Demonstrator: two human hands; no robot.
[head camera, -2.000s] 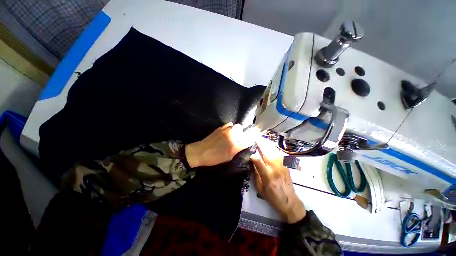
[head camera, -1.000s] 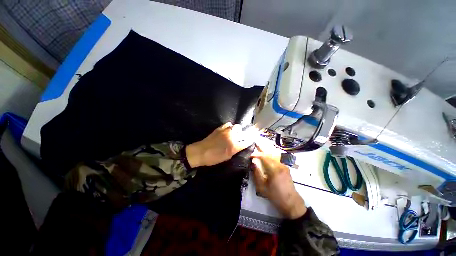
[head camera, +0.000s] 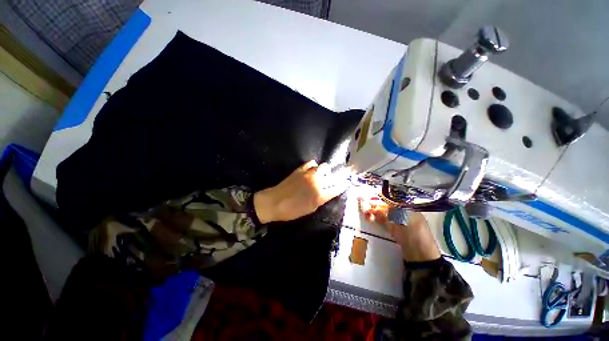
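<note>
A large black garment panel (head camera: 200, 126) lies spread over the white table, its right end under the head of the white sewing machine (head camera: 427, 100). My left hand (head camera: 292, 195) lies on the cloth just left of the needle area, fingertips on the fabric in the lamp glare; whether it grips the cloth is hard to tell. My right hand (head camera: 400, 225) is on the machine bed right of the needle area, off the panel, partly hidden by the machine head. Its fingertips are bright and blurred, so what they touch cannot be told. The presser foot is lost in glare.
A brown tab (head camera: 358, 251) lies on the table in front of the needle area. Green-handled scissors (head camera: 461, 236) lie under the machine arm beside a curved white strip (head camera: 509, 253). Blue-handled snips (head camera: 554, 303) lie at the table's right end. Blue tape (head camera: 107, 70) edges the table's left side.
My right hand has moved right, away from the cloth edge by my left hand, uncovering the brown tab. My left hand stays on the panel. The view has shifted slightly.
</note>
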